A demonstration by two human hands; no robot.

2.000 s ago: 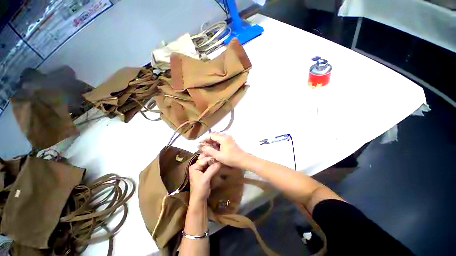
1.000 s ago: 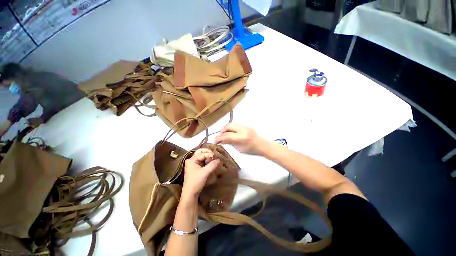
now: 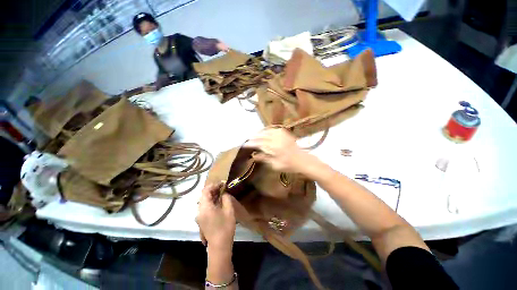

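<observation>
A tan-brown bag (image 3: pixel 295 195) lies at the near table edge, its opening towards me, with straps trailing over the edge. My left hand (image 3: pixel 216 212), with a bracelet at the wrist, grips the bag's rim at the left end of the opening. My right hand (image 3: pixel 275 148) is at the upper rim, fingers bent over the edge; its fingertips are partly hidden. A yellow zip (image 3: pixel 242 175) shows inside the opening. Small thread snips (image 3: pixel 377 180) with a dark cord lie on the table to the right.
Brown bags (image 3: pixel 116 139) with looped straps are piled at left. Another brown bag (image 3: pixel 331 82) lies behind mine. A red can (image 3: pixel 462 123) stands at right, a blue stand (image 3: pixel 372 34) at the back. A masked person (image 3: pixel 173 56) is across the table.
My view has turned left. My left hand has moved to the left end of the bag's opening and my right hand onto its upper rim. The opening is spread wider.
</observation>
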